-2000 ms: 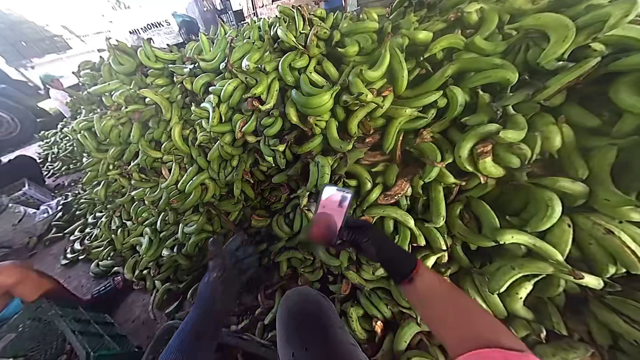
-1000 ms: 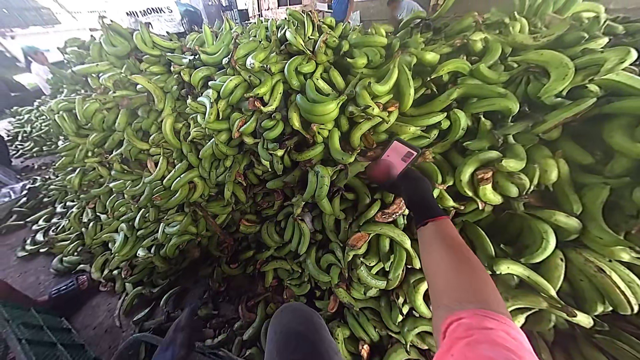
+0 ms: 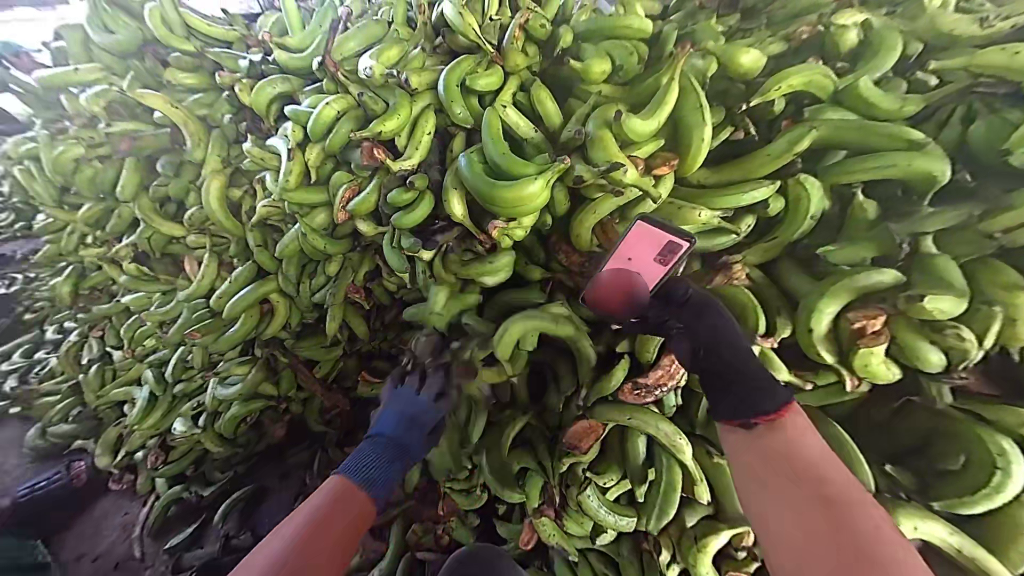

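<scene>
A large heap of green plantains fills most of the head view. My right hand, in a black glove with a red edge, holds a smartphone over the heap; its lit screen is pink. In a blue knitted glove, my left hand reaches onto the fruit at the lower middle. Its fingertips are blurred against a plantain cluster, and whether they grip anything is not clear. Brown, dried plantain pieces lie just below the phone.
My knee shows at the bottom edge. Dark ground lies at the lower left, with a dark object, possibly a shoe, on it. The heap rises toward the back and spreads to both sides.
My left hand, low near my knee one second ago, has moved up onto the plantains. The phone remains in my right hand. The view has shifted nearer the heap.
</scene>
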